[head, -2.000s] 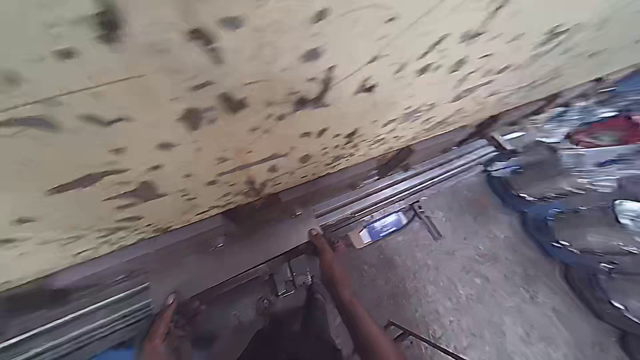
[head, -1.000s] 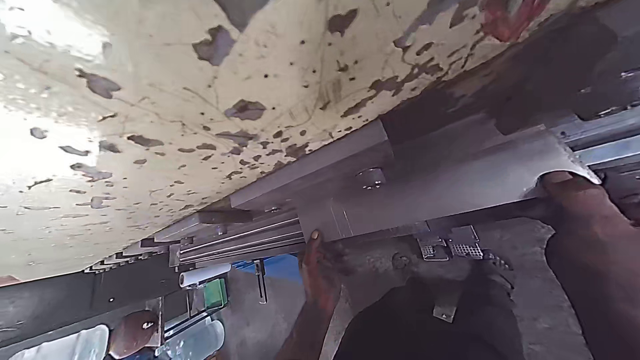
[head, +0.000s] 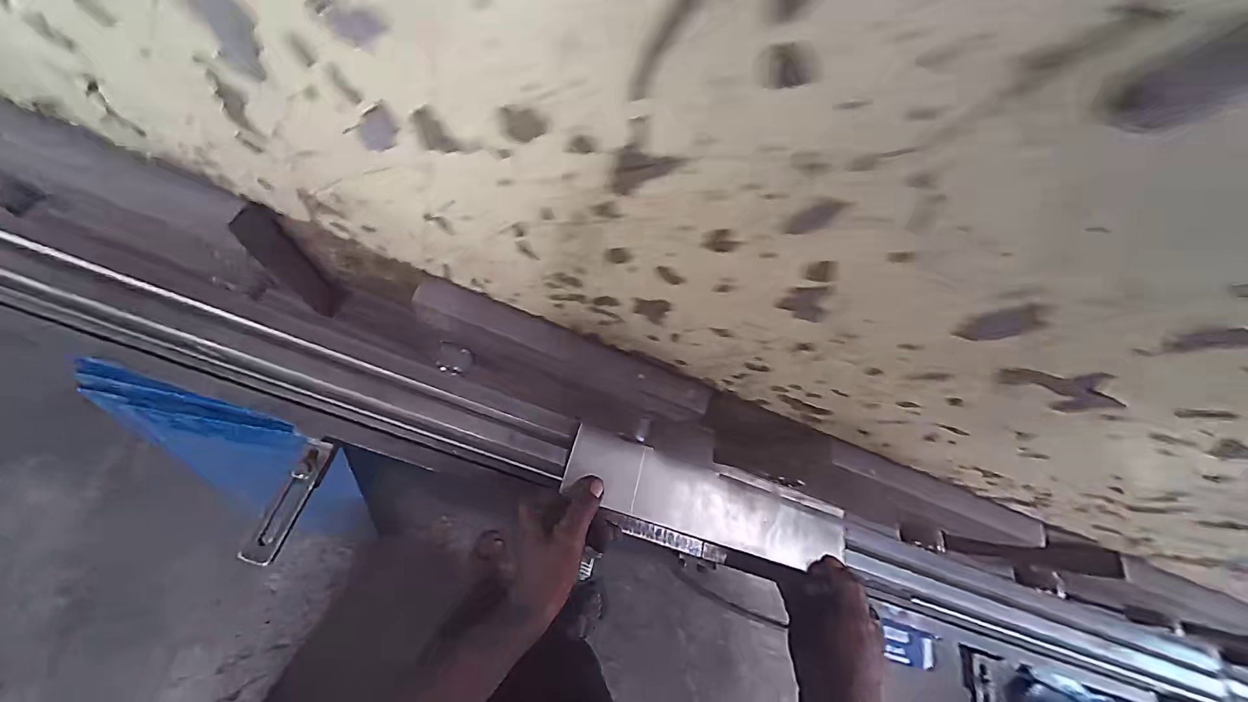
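Observation:
A flat bright metal sheet (head: 721, 502) lies across a long grooved metal bed (head: 409, 414), below a large cream machine panel with chipped paint (head: 721, 234). My left hand (head: 546, 556) holds the sheet's left end, its thumb on top near the corner. At the right end my right hand (head: 834, 609) grips the sheet's lower corner, with its fingers curled at the edge. The undersides of both hands' grips are hidden. A faint line crosses the sheet near my left thumb.
Blue sheets (head: 195, 429) jut out at the lower left, beside a slotted metal bracket (head: 288, 502). A dark metal block (head: 283, 258) sits above the bed at the left. A blue and white item (head: 907, 639) is below the bed at the right.
The view has shifted strongly. My hands are now closer together on the sheet than one second ago, with my right hand still at its right end.

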